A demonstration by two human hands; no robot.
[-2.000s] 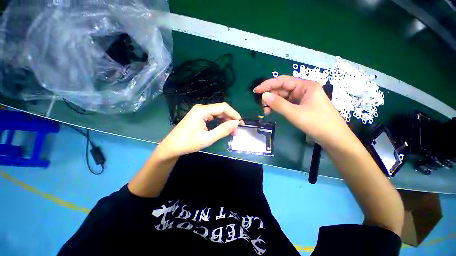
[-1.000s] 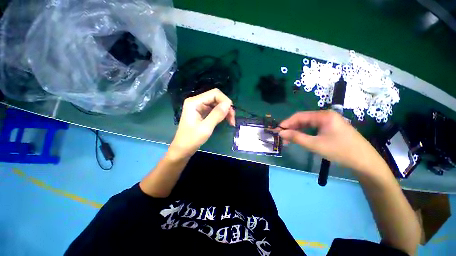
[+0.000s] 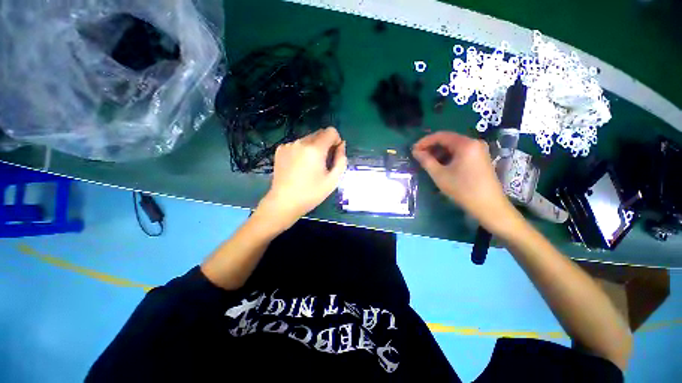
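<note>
A device housing (image 3: 378,193) with a black frame and bright white middle lies at the bench's front edge. My left hand (image 3: 308,166) is at its upper left, with fingertips pinched together; a thin dark line seems to run from them along the housing's top. My right hand (image 3: 458,166) is at its upper right, fingers curled and thumb near the index finger. Whether it holds something small cannot be told. A tangle of thin black cords (image 3: 273,101) lies behind my left hand. A loose cluster of small black parts (image 3: 398,102) lies behind the housing.
A large clear plastic bag (image 3: 168,105) stands left. White rings (image 3: 564,97) are piled at the back right. A handheld tool (image 3: 516,176) lies partly under my right forearm. More housings (image 3: 607,206) lie at right, above a cardboard box (image 3: 644,293). A blue stool (image 3: 37,202) is at left.
My right hand has moved from the housing's right side up and away from it. My left hand stays at its upper left. The view has shifted, so the bench things sit higher.
</note>
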